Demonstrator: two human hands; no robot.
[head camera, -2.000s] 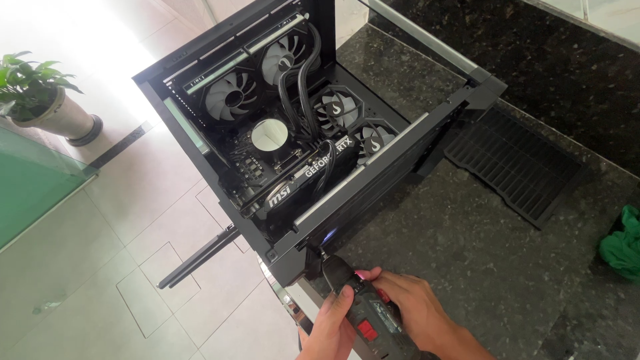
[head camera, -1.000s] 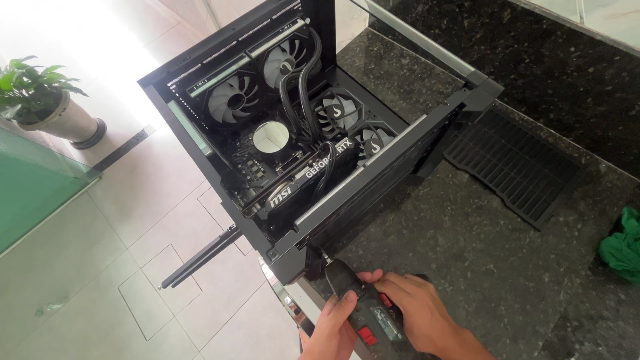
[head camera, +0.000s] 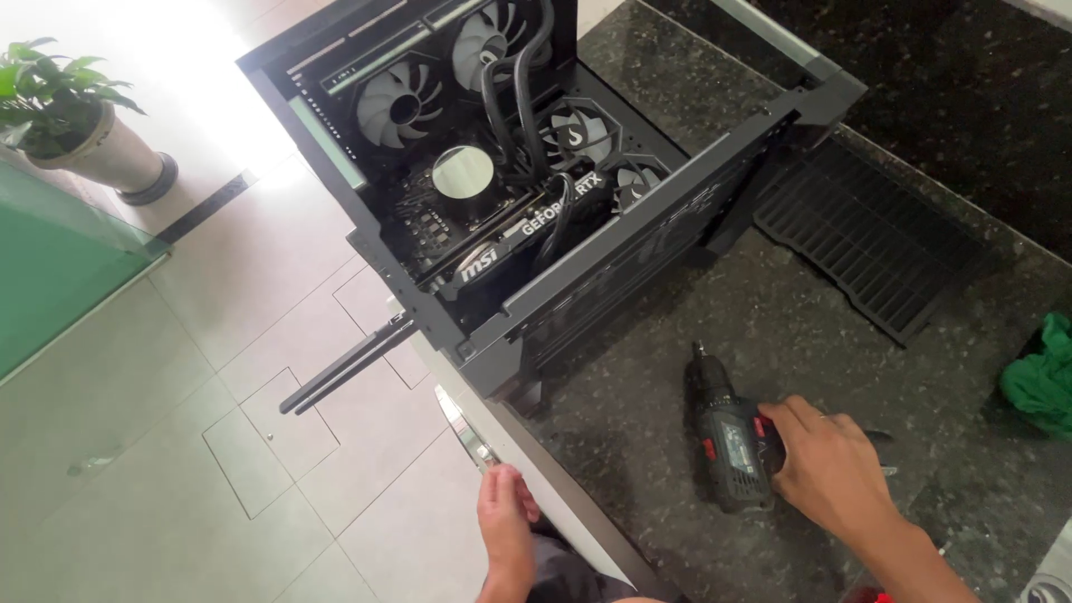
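A black PC case (head camera: 620, 243) lies on its side on the granite countertop, its interior showing. In it are an MSI graphics card (head camera: 536, 226), a round cooler block (head camera: 462, 172) with black tubes, and several fans (head camera: 400, 105). The cordless drill (head camera: 727, 444) lies on the counter below the case, bit toward the case. My right hand (head camera: 825, 461) has its fingers and thumb on the drill's handle side. Near the counter's front edge is my left hand (head camera: 507, 507), fingers curled together; whether something small is between them cannot be told.
A black slotted dust cover (head camera: 871, 234) lies right of the case. Green plastic (head camera: 1043, 377) sits at the far right. Two antennas (head camera: 347, 364) stick out from the case over the floor. A potted plant (head camera: 109, 159) stands on the tiled floor at upper left.
The drill has moved away from the case's lower corner, where both hands held it, and lies on the counter to the right. My left hand has let go of it and moved left.
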